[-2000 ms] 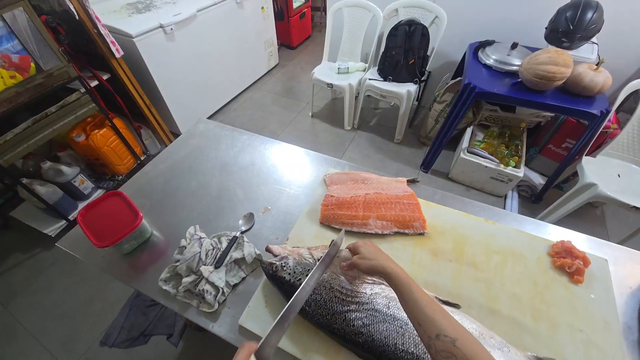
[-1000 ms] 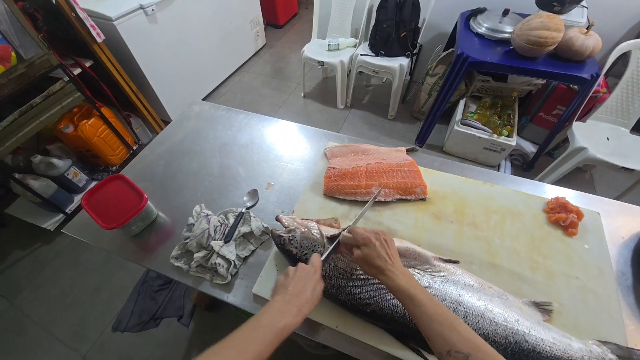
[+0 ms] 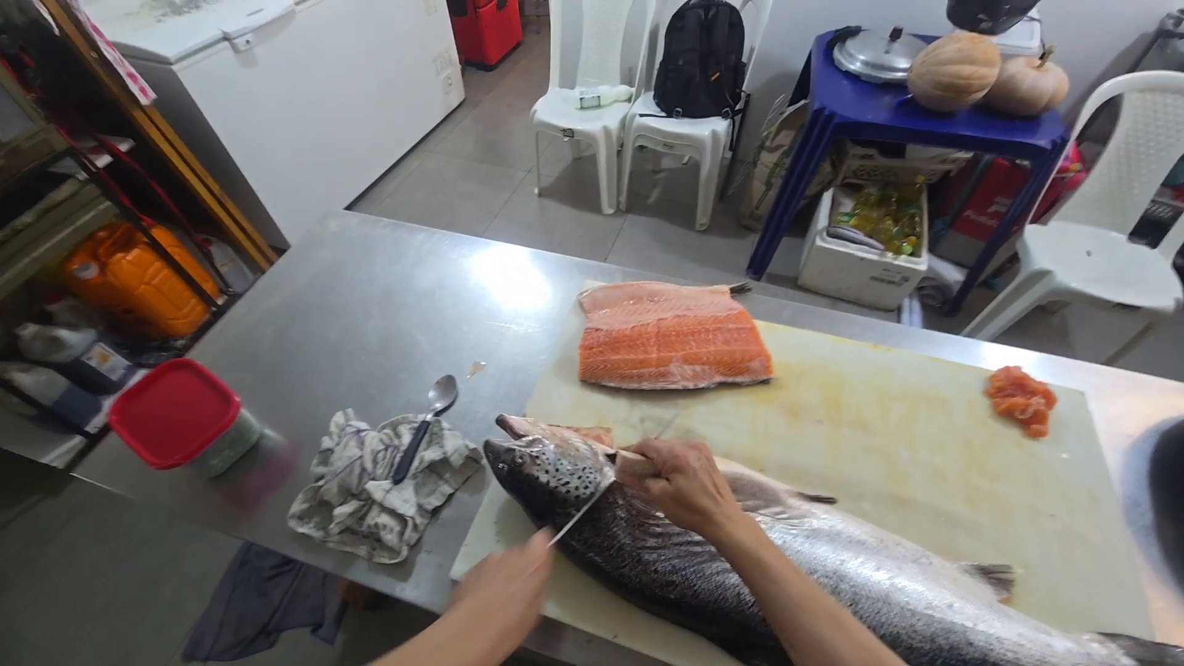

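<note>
A whole silvery salmon-like fish (image 3: 832, 546) lies on the white cutting board (image 3: 925, 416), its spotted head toward the left. My left hand (image 3: 504, 587), somewhat blurred, is closed around a knife, the handle hidden inside it. The knife blade (image 3: 583, 513) runs up and right across the fish just behind the head. My right hand (image 3: 680, 481) is on the fish behind the gill, fingers closed on a pale part there; which part I cannot tell. Beyond the head rests an orange fish fillet (image 3: 671, 347).
A spoon (image 3: 425, 425) lies on a crumpled cloth (image 3: 370, 490) left of the board. Farther left is a red-lidded container (image 3: 176, 413) on the steel table (image 3: 370, 305). Orange fish scraps (image 3: 1020, 400) sit at the board's right. Chairs and a blue table (image 3: 934, 120) stand beyond.
Two seconds ago the blade lay across the fish's head; now it is just behind the head. My left hand has come farther into view. My right hand stays near the gill.
</note>
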